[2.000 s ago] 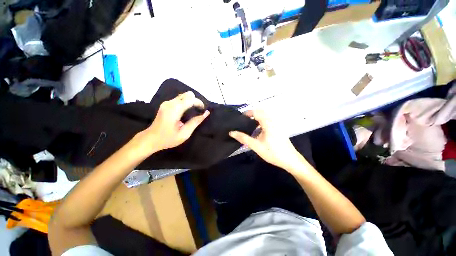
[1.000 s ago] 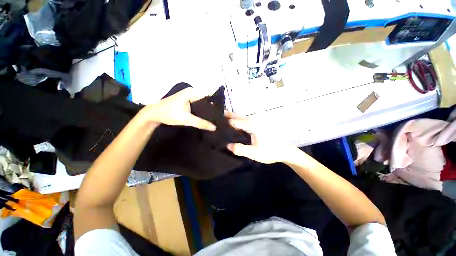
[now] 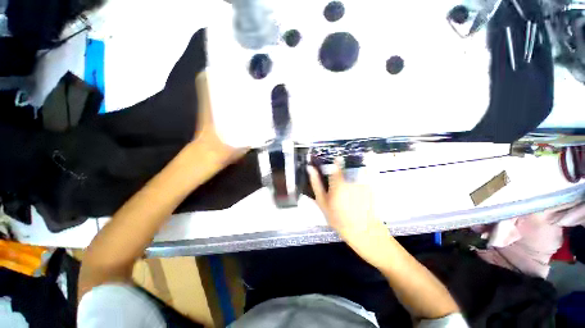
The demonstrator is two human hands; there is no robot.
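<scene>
The white sewing machine head fills the upper middle, close to the camera. A shiny metal and dark arm sticks out at its front. The dark fabric panel lies on the table from the left and runs under the head. My left hand is on the panel at the head's left side, its fingers partly hidden by the head. My right hand is just right of the metal arm, fingertips near the needle area. The needle and presser foot are hidden, and I cannot tell whether these fingers hold cloth.
A black strip drapes over the machine head. A small brown rectangle lies on the right of the table, with red scissors handles beyond. Blue tape and grey-brown pieces are at left. Pink fabric is below right.
The view has moved closer over the machine head. The panel, bunched between both hands at the table's front before, now extends flatter under the head, with my hands on either side of the metal arm.
</scene>
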